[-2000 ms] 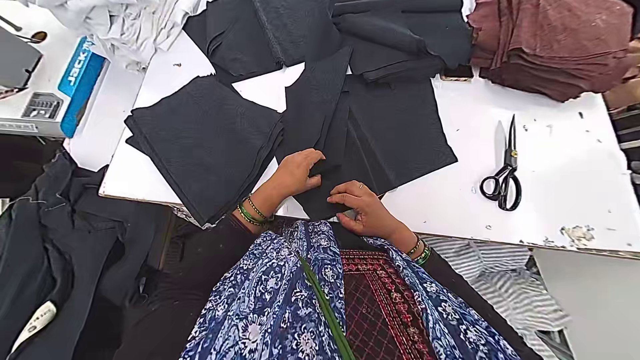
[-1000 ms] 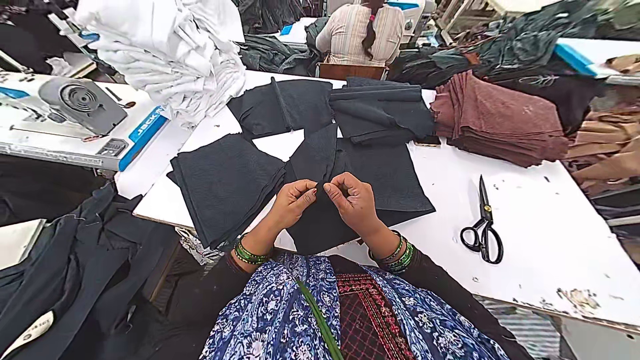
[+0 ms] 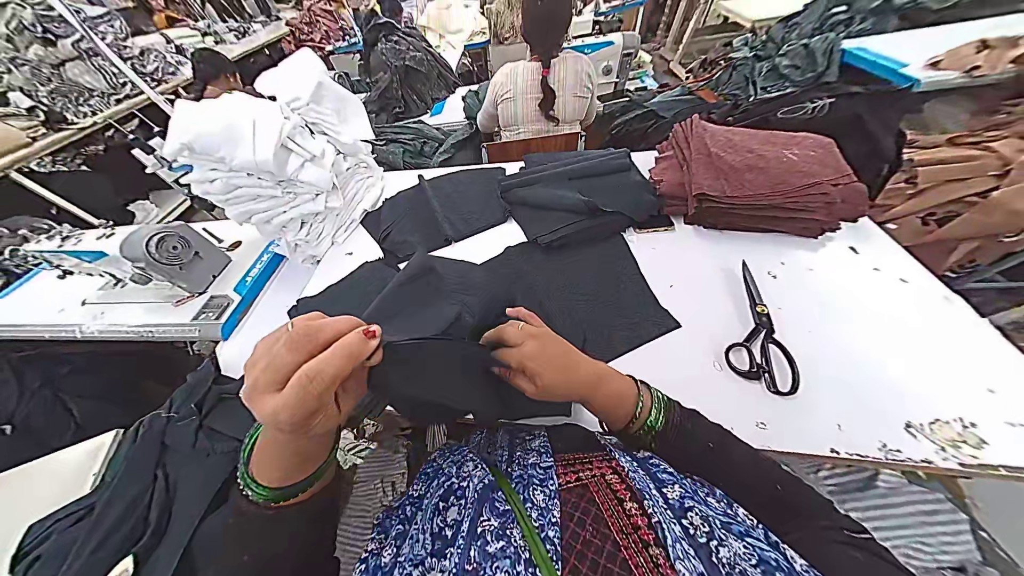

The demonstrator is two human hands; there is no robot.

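My left hand (image 3: 308, 376) pinches the edge of a black fabric piece (image 3: 440, 372) between thumb and fingers, lifting it above the white table (image 3: 872, 352). At the same piece's upper edge is my right hand (image 3: 536, 356), its fingers bent and partly hidden by the cloth, so its hold is unclear. Beneath and behind lie more black fabric pieces (image 3: 588, 296), spread flat. Farther back are a flat black stack (image 3: 440, 208) and a folded black stack (image 3: 580, 192). Black-handled tailor's scissors (image 3: 760, 336) rest at the right, points facing away.
A white fabric pile (image 3: 272, 144) stands back left, beside a sewing machine (image 3: 172, 260). Folded maroon cloth (image 3: 760, 176) sits at the back right. A person (image 3: 540, 88) sits beyond the table, facing away. Dark cloth (image 3: 152, 480) hangs at my left.
My hands were close together over the black cloth one second ago; now they are apart, the left farther left with the fabric edge raised. The view has tilted up.
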